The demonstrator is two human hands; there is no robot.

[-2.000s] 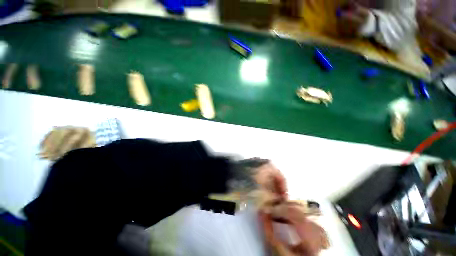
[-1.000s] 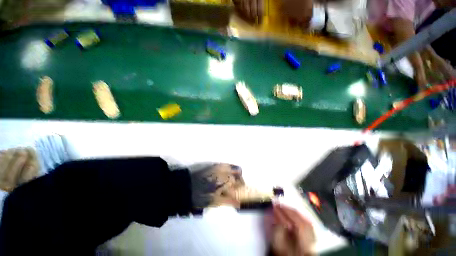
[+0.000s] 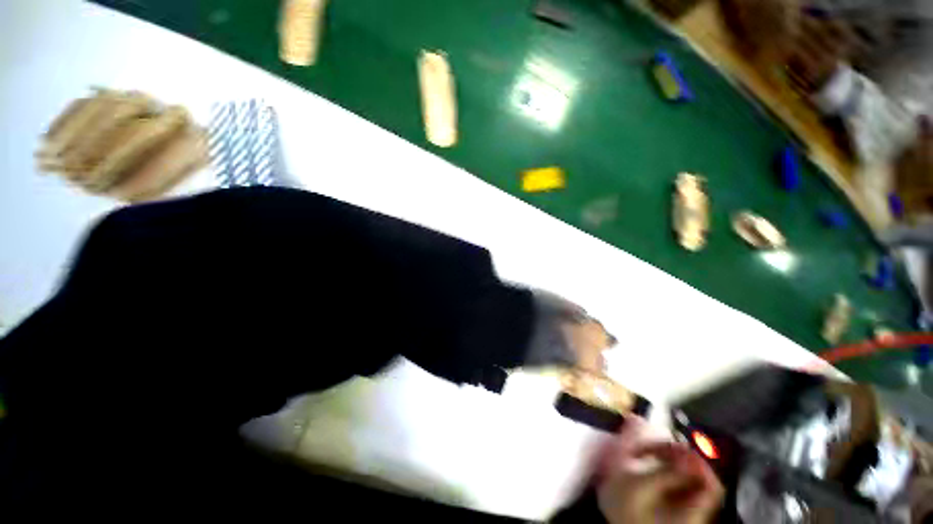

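A tan part point(image 3: 598, 391) lies in the fixture point(image 3: 590, 410), whose black blocks show along its near edge. My left hand point(image 3: 581, 343), in a grey cuff below a black sleeve, is at the left end of the tan part with its fingertips on it. My right hand point(image 3: 660, 481) is at the right end of the fixture, before the feeder, its fingers bent together. It is blurred, and whether it holds a small piece cannot be told. The black feeder point(image 3: 757, 404) with a red light stands just right of my hands.
A pile of tan parts point(image 3: 128, 145) and silver strips point(image 3: 243, 143) lie at the left on the white table point(image 3: 368, 154). The green belt point(image 3: 614, 143) carries tan parts, blue parts and a yellow piece point(image 3: 542, 179). A red hose point(image 3: 880, 346) runs above the feeder. People's hands show across the belt.
The view has tilted and shifted, bringing the pile and strips back fully into view. My left hand stays at the tan part; my right hand is now closer to the feeder's red light.
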